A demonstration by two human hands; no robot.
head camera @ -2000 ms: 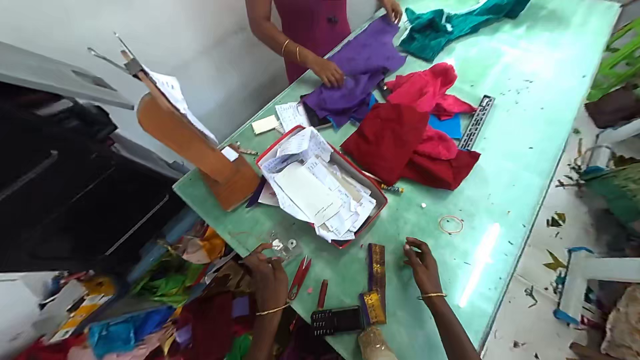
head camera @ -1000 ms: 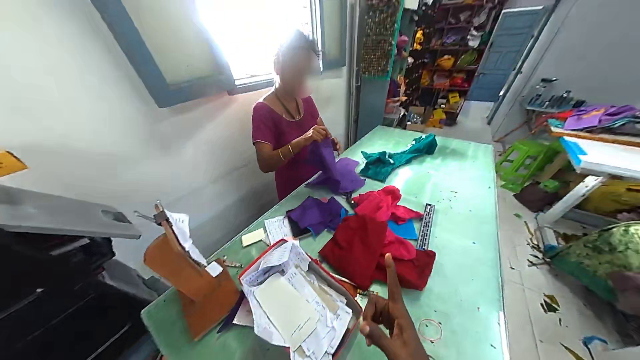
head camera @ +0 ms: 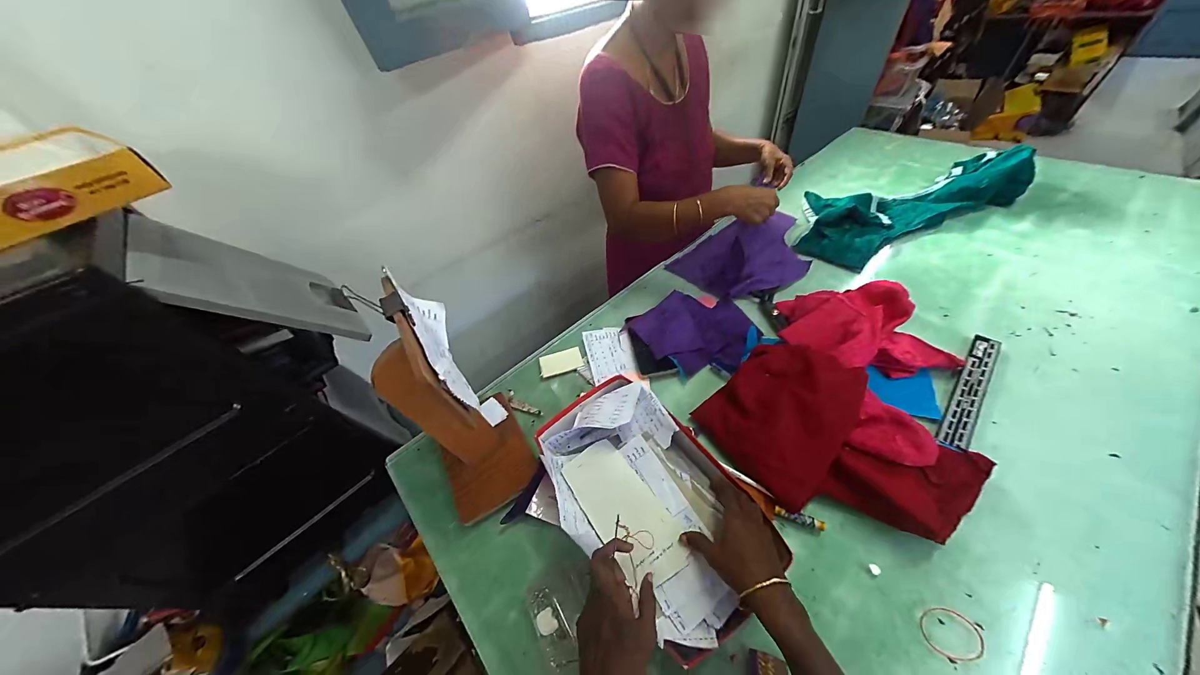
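Note:
Both of my hands are at a red box (head camera: 692, 656) full of handwritten paper slips (head camera: 614, 408). My left hand (head camera: 617, 605) is over the lower left of the papers, with a thin looped thread (head camera: 637, 539) at its fingertips. My right hand (head camera: 745, 539), with a bangle at the wrist, rests on the box's right side, its thumb on a cream card (head camera: 609, 487). Whether it grips anything is unclear. Dark red cloth (head camera: 787, 422) and pink cloth (head camera: 853, 323) lie beyond the box. A clear plastic container (head camera: 553, 619) stands left of my left hand.
A co-worker (head camera: 656, 141) across the green table (head camera: 1078, 394) holds purple cloth (head camera: 741, 253). Teal cloth (head camera: 919, 211) lies at the far side, a black slotted ruler (head camera: 970, 392) at the right. A wooden stand (head camera: 441, 422) with clipped papers is left of the box. A rubber band (head camera: 952, 633) lies front right.
My right hand has gone from a raised, pointing pose above the table down to the box. My left hand, out of view a second ago, is now over the papers. The view has tilted down.

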